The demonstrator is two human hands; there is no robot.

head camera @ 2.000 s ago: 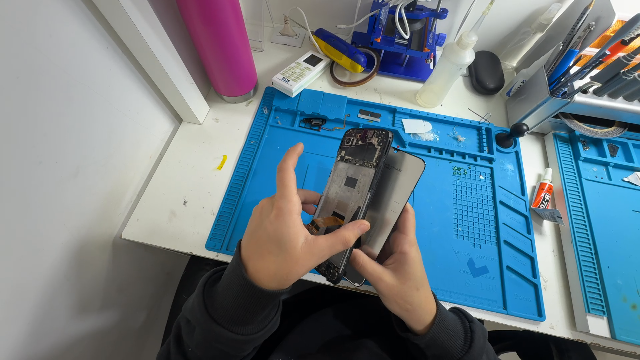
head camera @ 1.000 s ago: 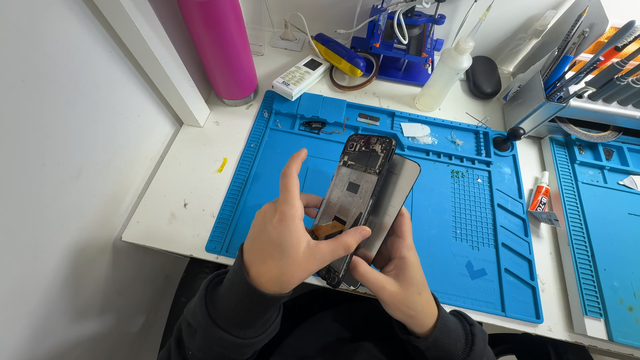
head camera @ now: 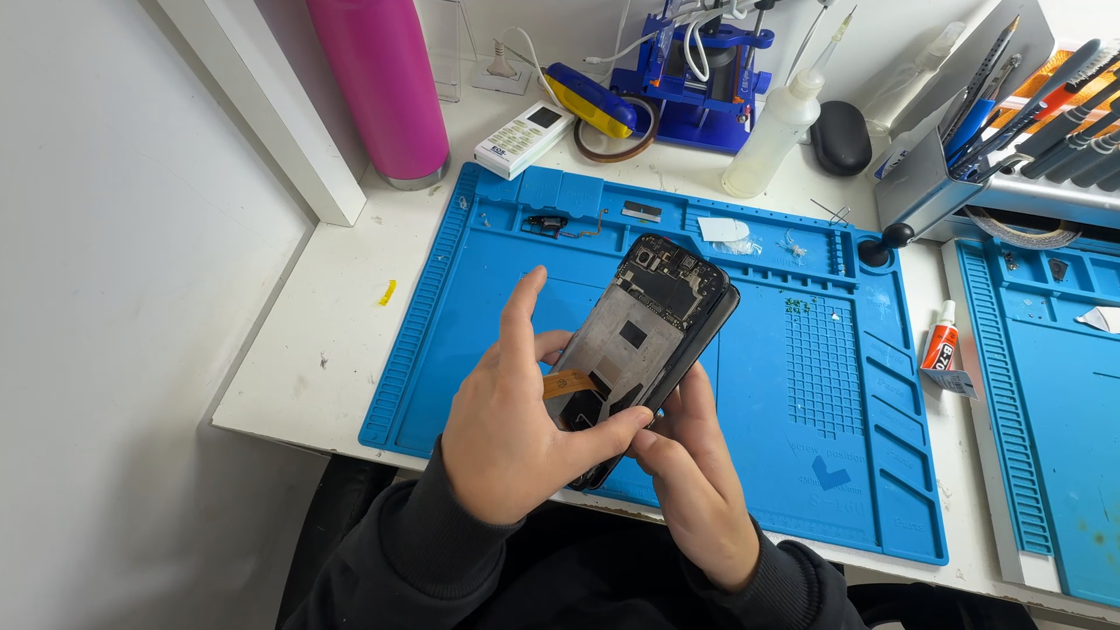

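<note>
Above a blue silicone repair mat (head camera: pixel 752 490), both hands hold a smartphone display assembly in its frame (head camera: pixel 647 328), tilted, with circuit board and bare metal plate facing up. A dark slab-like phone part (head camera: pixel 713 324) lies close under its right side. My left hand (head camera: pixel 525 420) grips the lower left, thumb across the lower end, index finger raised off it. An orange flex cable (head camera: pixel 569 383) sticks out beside that palm. My right hand (head camera: pixel 700 472) supports the lower right edge, its thumb near the left thumb tip; some of its fingers are hidden behind the phone.
Behind the mat stand a pink bottle (head camera: pixel 385 87), a white remote control (head camera: pixel 523 140), a roll of brown tape (head camera: pixel 617 131), a blue clamp fixture (head camera: pixel 709 79) and a dispensing bottle (head camera: pixel 774 131). A glue tube (head camera: pixel 941 337) and a tool holder (head camera: pixel 936 192) are at the right.
The phone frame and the slab behind it have come together; earlier they were spread apart, showing the slab's lighter face. My right hand has shifted slightly around their lower edge.
</note>
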